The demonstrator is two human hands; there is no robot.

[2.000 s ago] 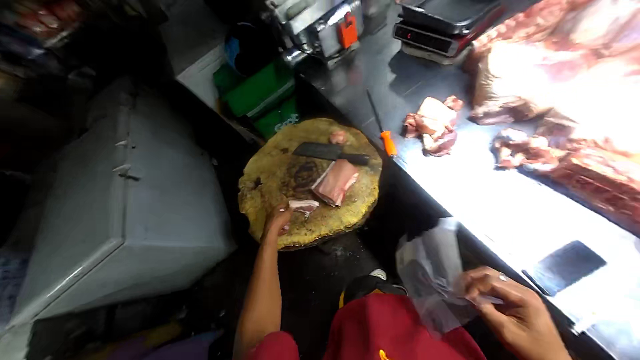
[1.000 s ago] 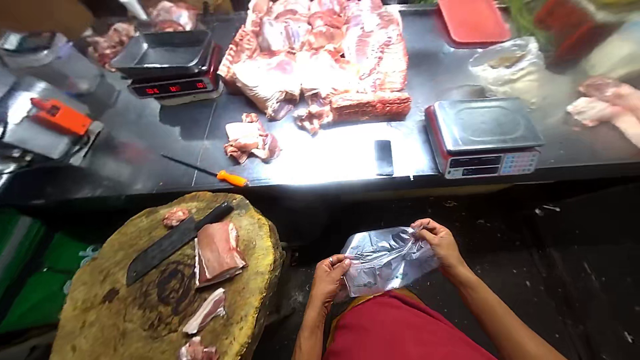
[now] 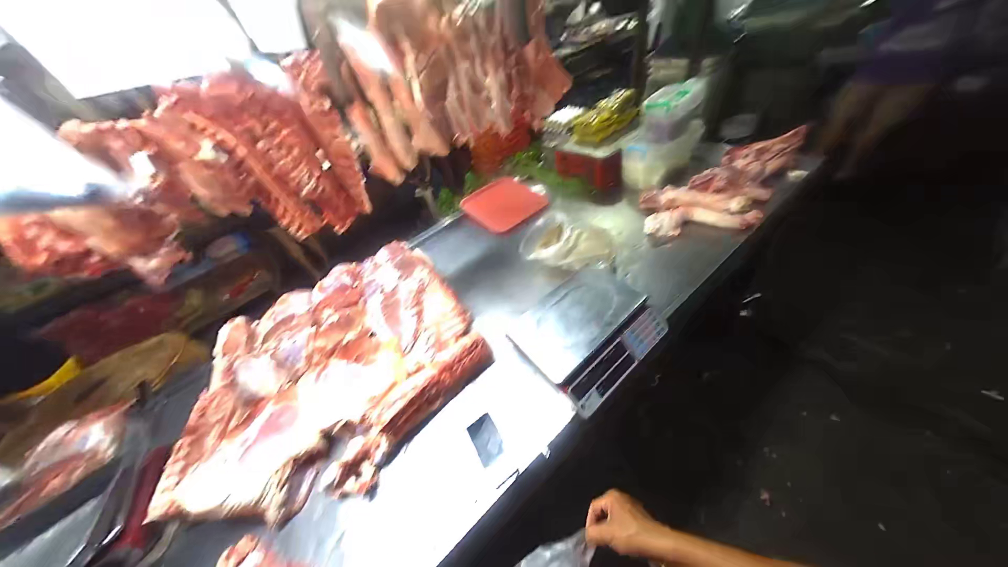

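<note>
At the bottom edge of the head view, my right hand [image 3: 624,526] pinches a clear plastic bag [image 3: 561,551], most of which is cut off by the frame. My left hand is out of view. The bag hangs below the front edge of a metal counter. Up and to the left of the hand, a dark flat rectangular object [image 3: 485,439] lies on the counter. Beyond it stands a digital weighing scale [image 3: 583,323] with a bare metal plate. A large slab of raw meat [image 3: 339,370] covers the counter's left part.
Raw meat cuts [image 3: 252,150] hang above the counter's far side. A red tray [image 3: 504,205], an open plastic bag with pale contents [image 3: 571,242], plastic tubs [image 3: 665,134] and more meat pieces [image 3: 709,197] stand farther along. A person's legs [image 3: 862,118] show at the upper right, beside the dark floor.
The view has swung right and up along the counter; the chopping block and cleaver are out of frame. Two seconds ago my left hand was at the block; one second ago both hands held the bag.
</note>
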